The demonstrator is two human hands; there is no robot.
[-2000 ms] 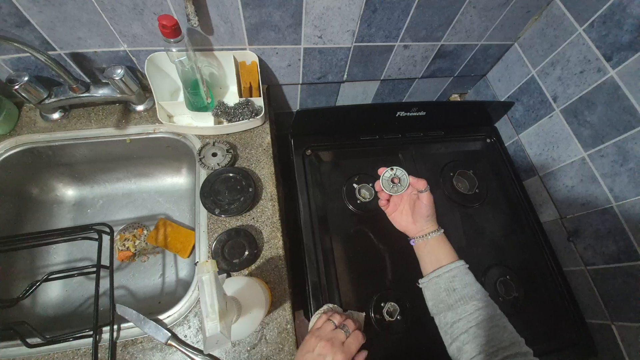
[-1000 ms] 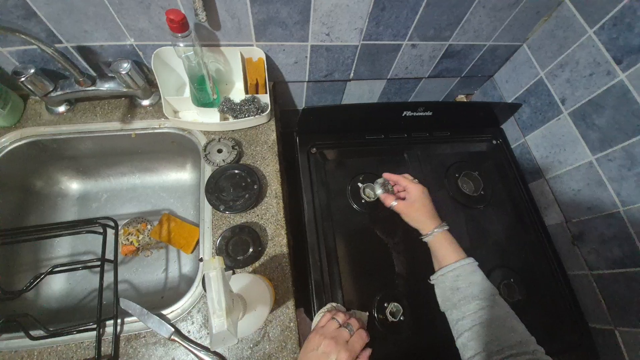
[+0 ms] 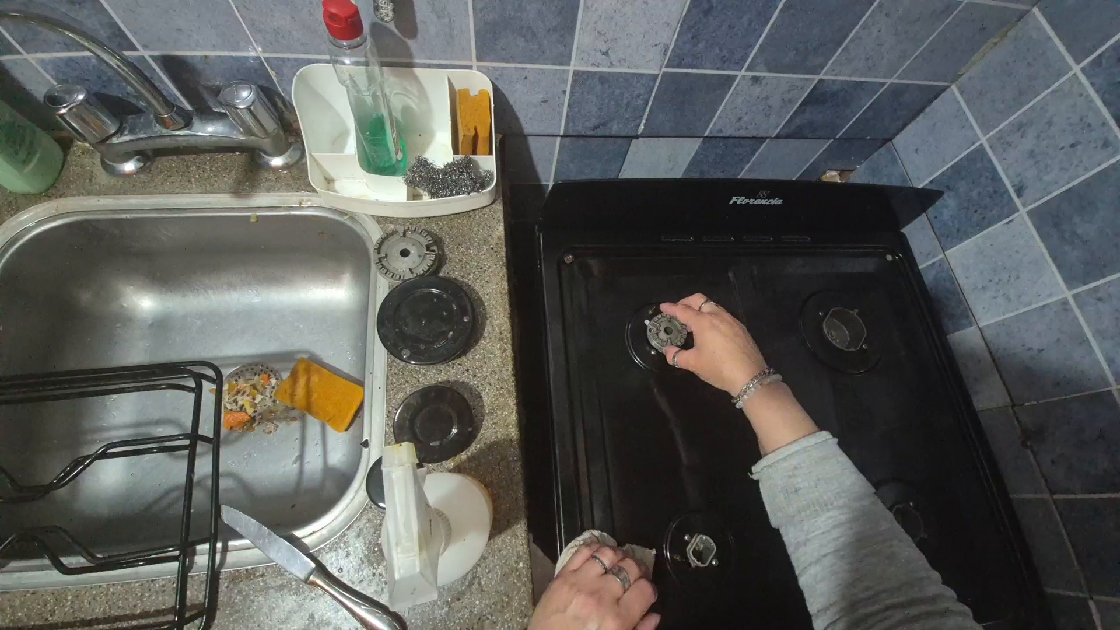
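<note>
My right hand [image 3: 722, 346] pinches a small metal burner head [image 3: 667, 332] by its edge, at the rear left burner opening of the black gas stove [image 3: 647, 455]. My left hand [image 3: 595, 591] lies over a pale cloth [image 3: 588, 544] near the stove's left edge, beside the front left burner opening [image 3: 701, 549]. On the counter left of the stove are a larger metal burner head [image 3: 407, 253], a large black burner cap [image 3: 426, 320] and a smaller black burner cap [image 3: 434, 422]. The rear right opening [image 3: 844, 329] shows its bare metal seat.
Around the steel sink [image 3: 175, 297] are a black pan grate [image 3: 197, 455], an orange sponge [image 3: 320, 394] beside food scraps [image 3: 251, 398], a table knife [image 3: 306, 564] and a white spray bottle [image 3: 416, 534]. Behind them, a white caddy [image 3: 394, 206] holds a bottle of green liquid [image 3: 376, 131] and steel wool [image 3: 448, 178].
My right hand has lowered the burner head to the rear left opening; two seconds ago it lay face up on my fingers, to the right of that opening. My left hand has stayed on the cloth.
</note>
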